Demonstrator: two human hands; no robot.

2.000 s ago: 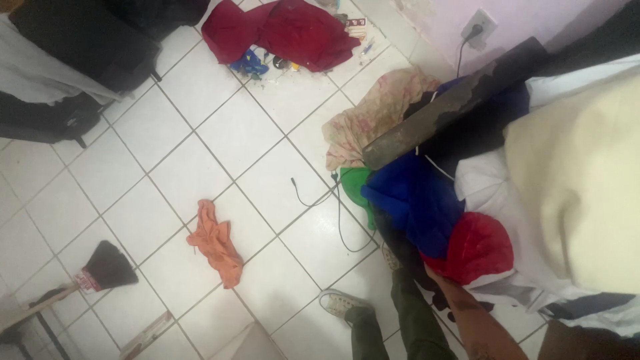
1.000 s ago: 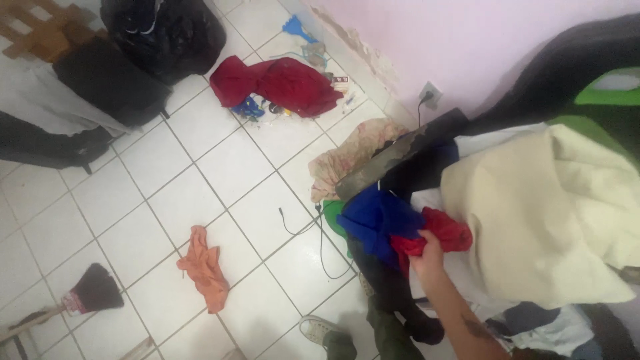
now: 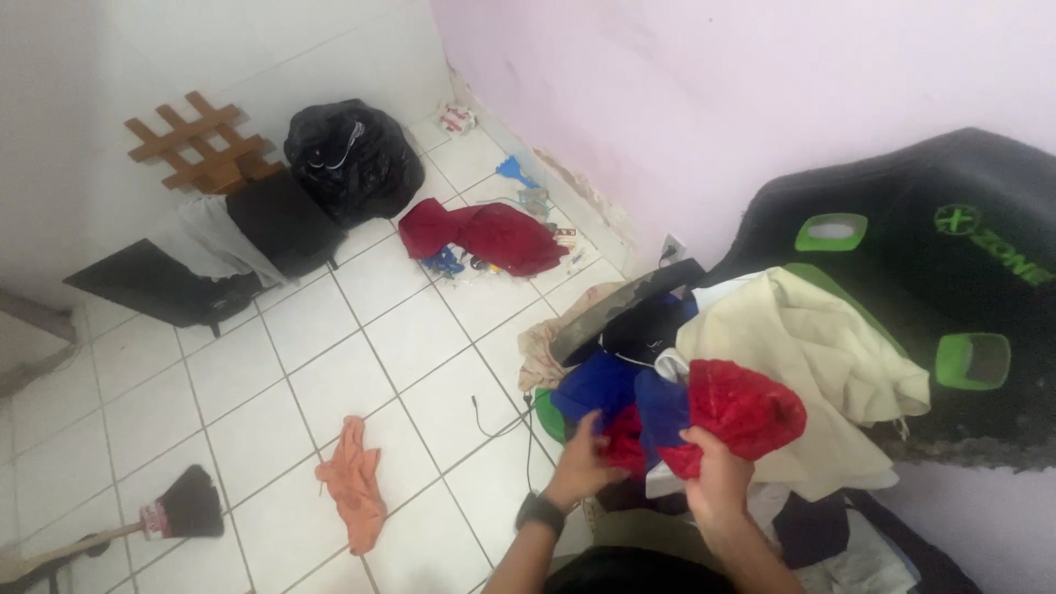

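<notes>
My right hand [image 3: 716, 478] grips a red cloth garment [image 3: 747, 408] and lifts part of it above the heap of clothes. With fingers spread, my left hand [image 3: 586, 466] is at the lower red and blue cloth; whether it pinches any of it cannot be told. Blue fabric [image 3: 602, 386] lies just beyond my left hand, and more blue fabric hangs between the hands. A large cream cloth [image 3: 792, 338] covers the heap to the right, draped on a black and green gaming chair [image 3: 883, 206].
An orange cloth [image 3: 355, 487] and a broom [image 3: 186, 507] lie on the tiled floor. Farther off are a dark red cloth [image 3: 503, 235] among small litter, a black garbage bag [image 3: 355, 161], a black chair [image 3: 280, 223] and a wooden lattice [image 3: 202, 144]. A cable [image 3: 528, 445] trails beside the heap.
My left hand has come into view at the heap. The red garment, lower in the heap a second ago, is now partly raised in my right hand. The view has shifted, showing more wall and chair.
</notes>
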